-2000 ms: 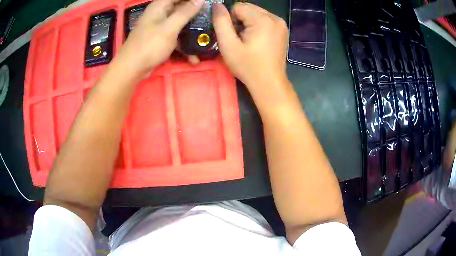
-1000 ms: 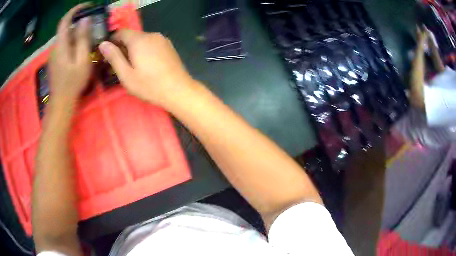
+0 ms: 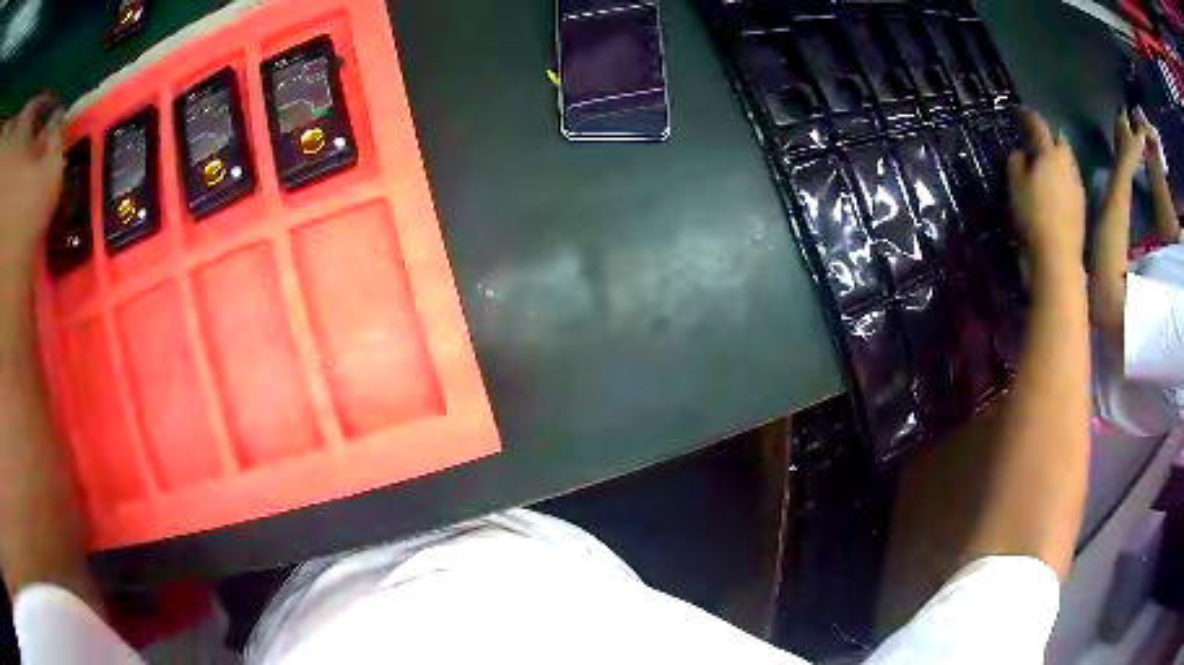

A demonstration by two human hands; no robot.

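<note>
The red foam tray (image 3: 474,422) lies on the left of the bench. Several black handheld devices (image 3: 308,111) with pale screens and gold round spots sit in its upper row; the visible lower pockets hold nothing. My left hand (image 3: 29,182) is at the left picture edge, beside the leftmost device (image 3: 72,208); its fingers are partly cut off and its grip is unclear. My right hand (image 3: 1047,182) is at the right side of the glossy black blister tray (image 3: 896,214), fingers pointing up; whether it holds a part cannot be seen.
A dark smartphone (image 3: 613,68) lies on the green mat (image 3: 604,286) between the trays. Another unit (image 3: 126,18) lies beyond the pale edge strip at top left. Another person's arms (image 3: 1119,221) and white sleeve show at the right. A brown surface is below the black tray.
My hands have parted: the left went to the tray's left side, the right to the black tray. The device they handled is no longer between them. The view has swung right.
</note>
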